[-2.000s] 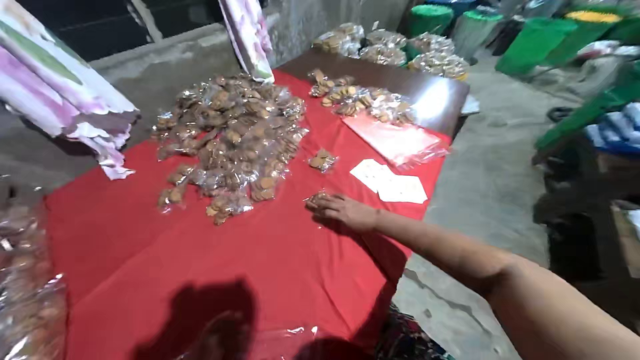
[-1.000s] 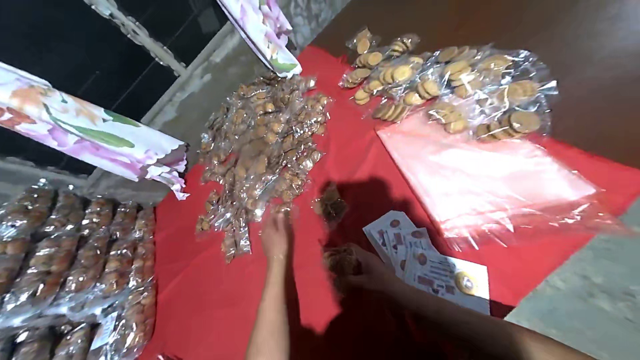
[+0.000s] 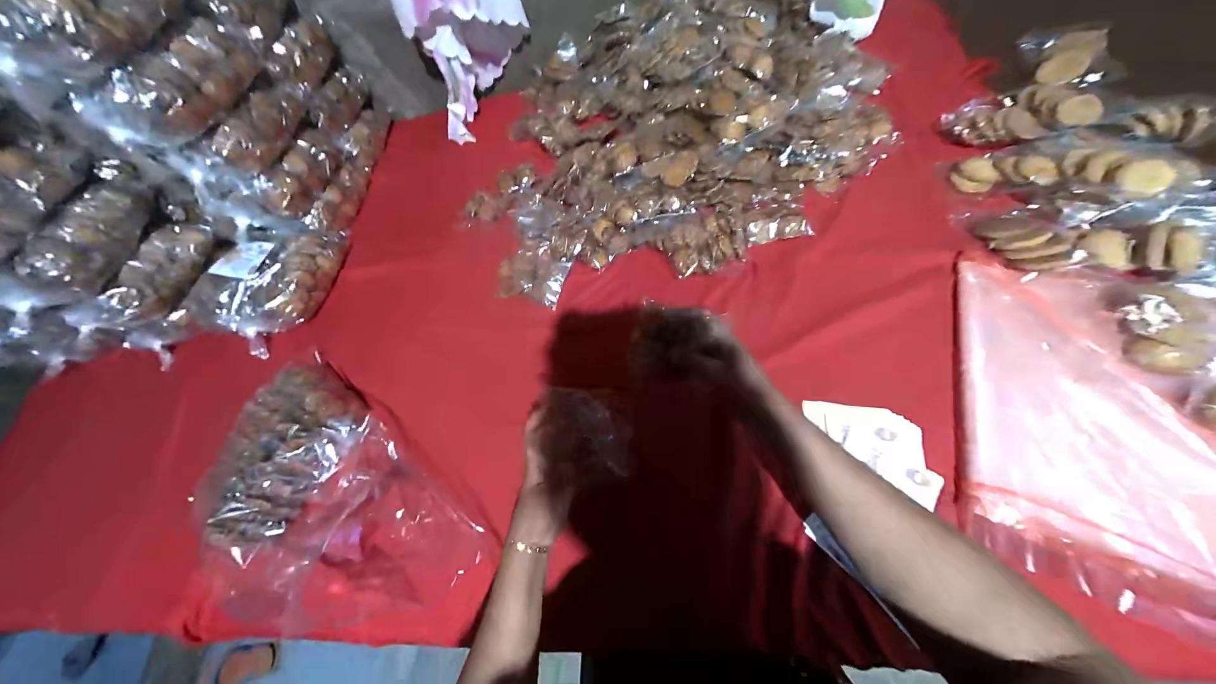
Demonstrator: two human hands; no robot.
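Note:
Over the middle of the red cloth [image 3: 427, 285], my left hand [image 3: 549, 465] holds a small clear plastic packet [image 3: 594, 432], its contents dark in shadow. To the right and a little farther off, my right hand [image 3: 717, 351] grips another small packet of brown snacks [image 3: 670, 337]. Beyond both hands lies a large heap of small cookie packets [image 3: 684, 142]. A big clear bag [image 3: 285, 456], partly filled with packets, rests at the left with its loose plastic spread toward me. Printed cards [image 3: 879, 446] lie beside my right forearm.
Stacked large bags of packed cookies [image 3: 190, 180] fill the far left. At the right are packets of round cookies [image 3: 1092, 171] and a stack of flat clear plastic bags [image 3: 1073, 427]. A floral cloth [image 3: 465, 47] hangs at the back. The table's near edge shows at bottom left.
The view has swung left, bringing the partly filled bag into full sight. My left hand, near the heap a second ago, is now nearer me with a packet in it.

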